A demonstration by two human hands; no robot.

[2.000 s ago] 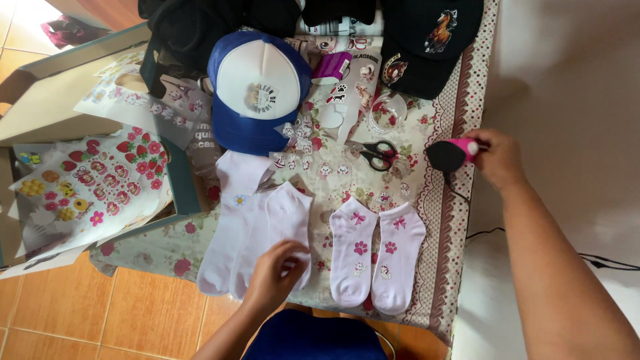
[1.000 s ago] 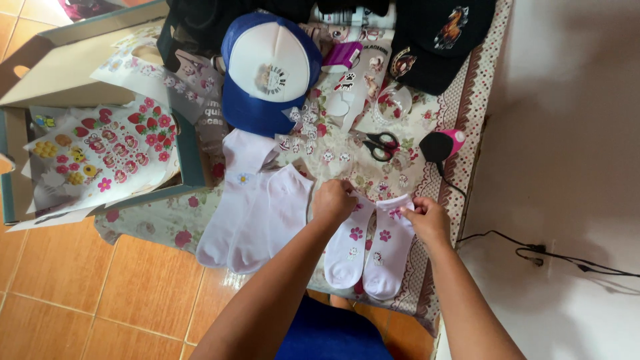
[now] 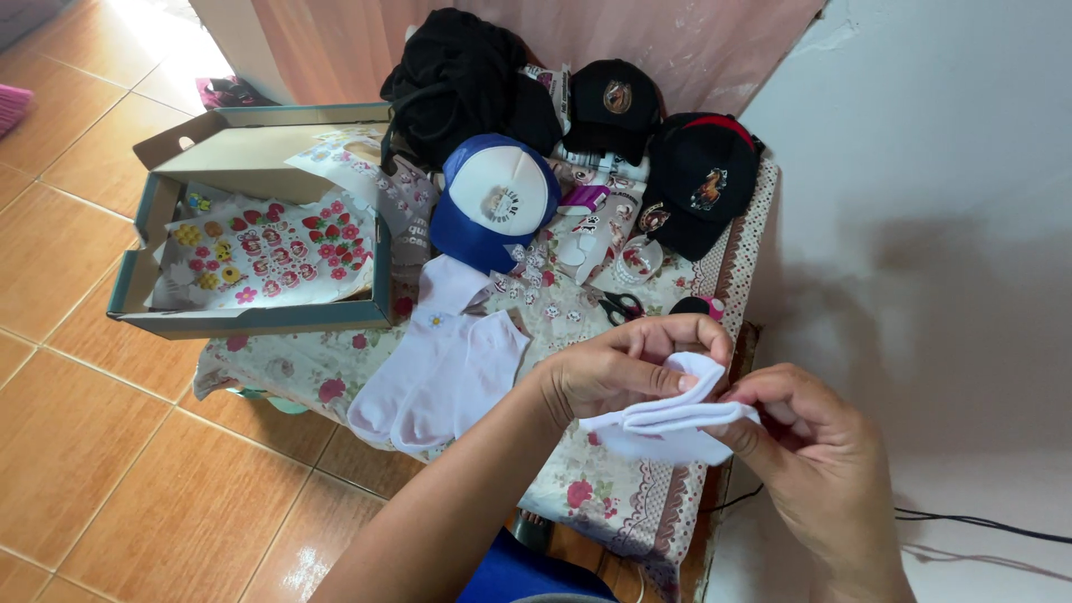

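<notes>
Both hands hold a pair of white socks (image 3: 678, 414), raised above the right part of the table. My left hand (image 3: 641, 368) pinches the folded cuff between thumb and fingers. Opposite it, my right hand (image 3: 804, 444) grips the other side of the cuffs. The sock feet hang below, partly blurred. More white socks (image 3: 456, 385) lie on the flowered tablecloth to the left, one with a small daisy print (image 3: 436, 320). Black-handled scissors (image 3: 621, 307) rest just beyond my left hand, beside a black and pink tool (image 3: 699, 307) that is partly hidden.
An open cardboard box (image 3: 251, 320) with printed sticker sheets (image 3: 276, 251) stands at the left. A blue and white cap (image 3: 498, 201), black caps (image 3: 703, 180) and a clear round container (image 3: 638, 260) sit toward the back. A white wall (image 3: 921, 251) borders the right; a cable (image 3: 980, 521) runs along it.
My right hand has let go of the black and pink tool, seen in it two seconds ago. The printed socks, flat on the table before, are now lifted in both hands. The view has shifted.
</notes>
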